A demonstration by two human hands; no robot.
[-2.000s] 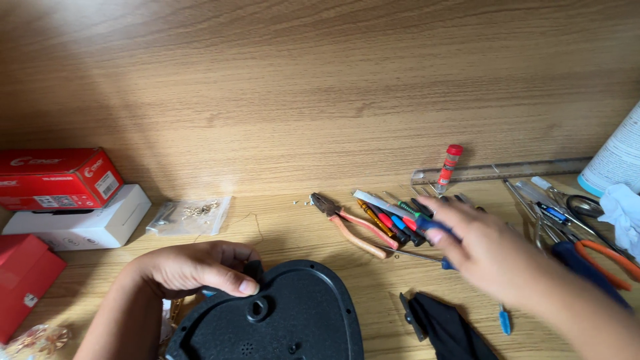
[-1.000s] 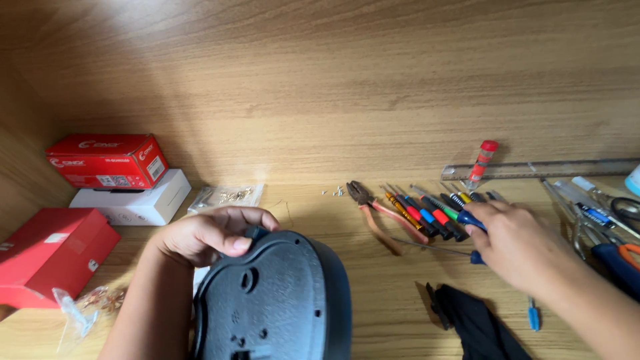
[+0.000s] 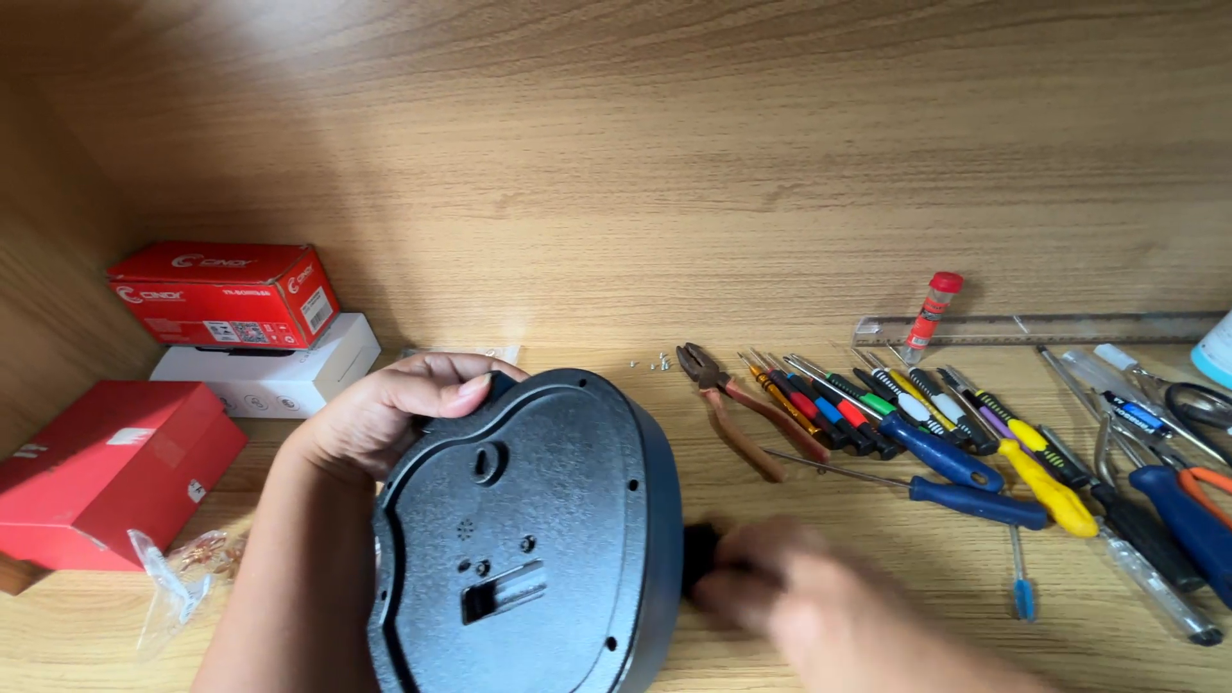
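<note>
My left hand grips the top edge of a black plastic housing, thumb on its rim. The housing's back faces me, with a keyhole hanging slot, small screw holes and a rectangular recess. To its right, my right hand, blurred by motion, has its fingers on a black cloth, mostly hidden behind the housing and the fingers. Beyond that hand lie a blue-handled screwdriver, another blue-handled screwdriver and a row of small precision screwdrivers. Combination pliers lie left of the row.
Red boxes and a white box stand at left, near a plastic bag. Small screws lie by the back panel. A clear ruler, a red-capped tube, scissors and more pliers are at right.
My right hand has left the screwdrivers and come down and left to the black cloth beside the housing. A blue-handled screwdriver that it held two seconds ago now lies among the tools.
</note>
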